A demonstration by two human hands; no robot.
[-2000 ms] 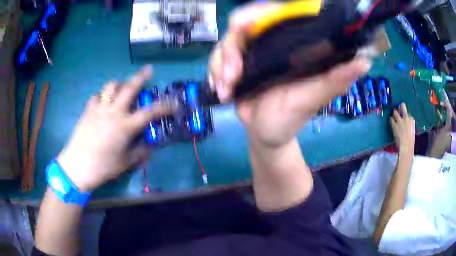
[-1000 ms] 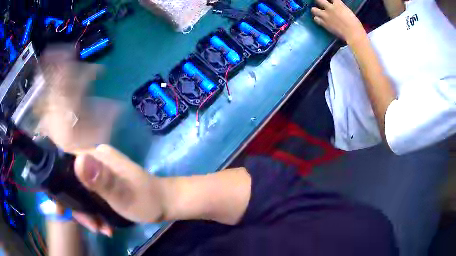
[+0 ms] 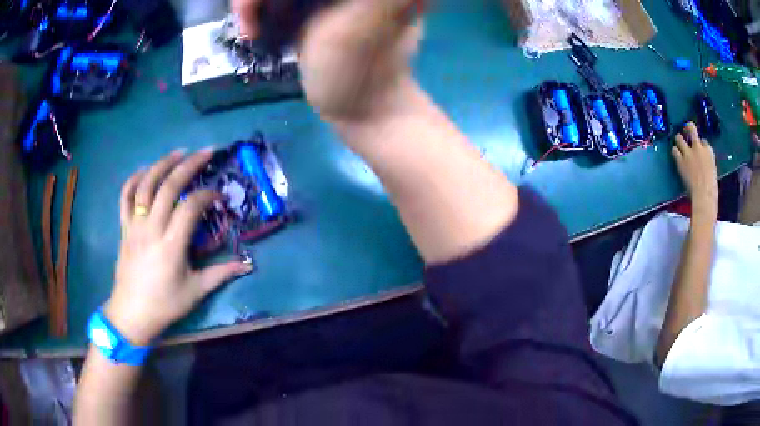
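Observation:
A black housing half (image 3: 237,193) with a blue battery cell (image 3: 262,180) lies on the green bench in front of me. My left hand (image 3: 167,220) grips its left side, fingers over the shell and thumb at the near edge by a small lead connector. The hand hides part of it; whether a second housing is underneath, I cannot tell. My right hand (image 3: 354,58) is raised at the top edge, blurred and partly cut off. It holds the dark electric screwdriver (image 3: 287,18) over the screw feeder (image 3: 208,71). The screwdriver's tip is not clear.
Brown straps (image 3: 60,258) lie at the left beside a carton (image 3: 17,208). Black housings with blue cells (image 3: 92,73) are heaped at upper left. At right are several housings (image 3: 602,121), a bag of pale parts (image 3: 575,23), a green glue gun (image 3: 733,75) and a neighbour's hand (image 3: 696,162).
The view has swung back from the right-hand housings to my bench area. My right hand has moved up to the feeder with the screwdriver. My left hand is now on the housing.

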